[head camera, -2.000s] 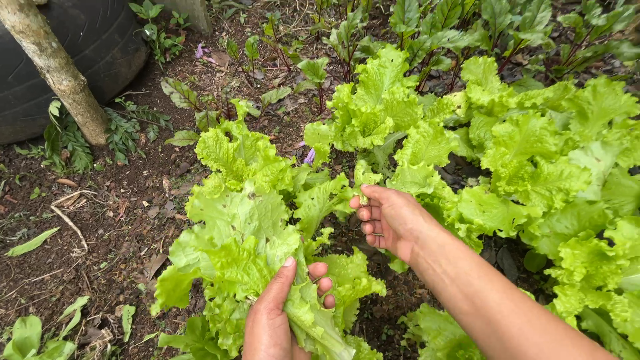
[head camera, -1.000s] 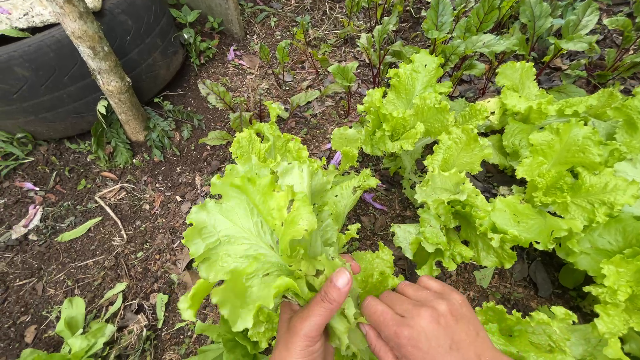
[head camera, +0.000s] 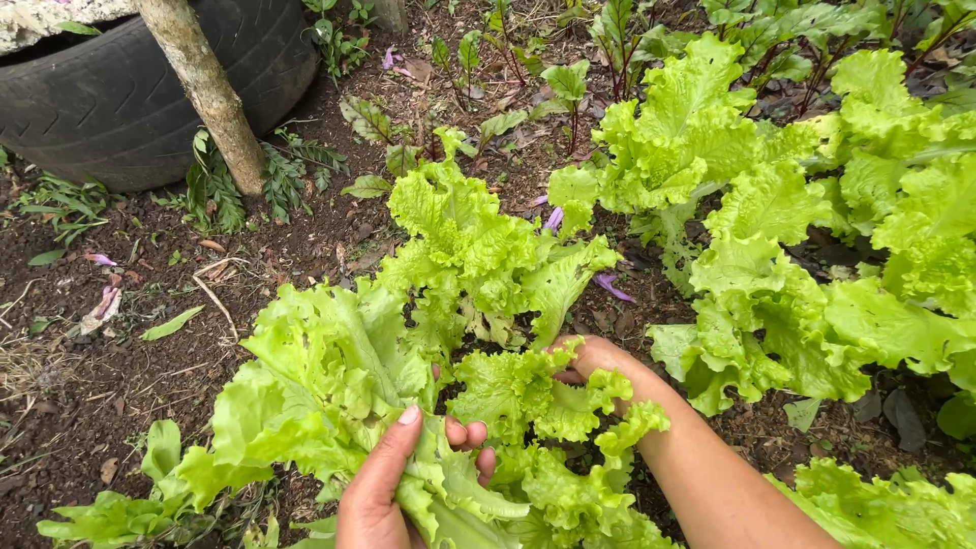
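Note:
A bunch of picked lettuce leaves (head camera: 335, 381) is held in my left hand (head camera: 396, 473), thumb over the stems and fingertips showing beyond them. My right hand (head camera: 587, 358) reaches low among the rooted lettuce (head camera: 473, 244), touching the base of a leaf (head camera: 568, 286). Frilly leaves hide most of its fingers, so their grip cannot be made out. More lettuce (head camera: 511, 396) grows between and below the two hands.
Further lettuce plants (head camera: 778, 290) fill the right side. Young beet plants (head camera: 568, 84) grow along the back. An old tyre (head camera: 152, 91) and a wooden stake (head camera: 202, 91) stand at upper left. Fallen purple petals (head camera: 610, 286) and twigs lie on brown soil (head camera: 305, 236).
My right hand has left the bunch, where it was a second ago, and now reaches forward into the rooted lettuce. My left hand still holds the leaves, now tilted more to the left.

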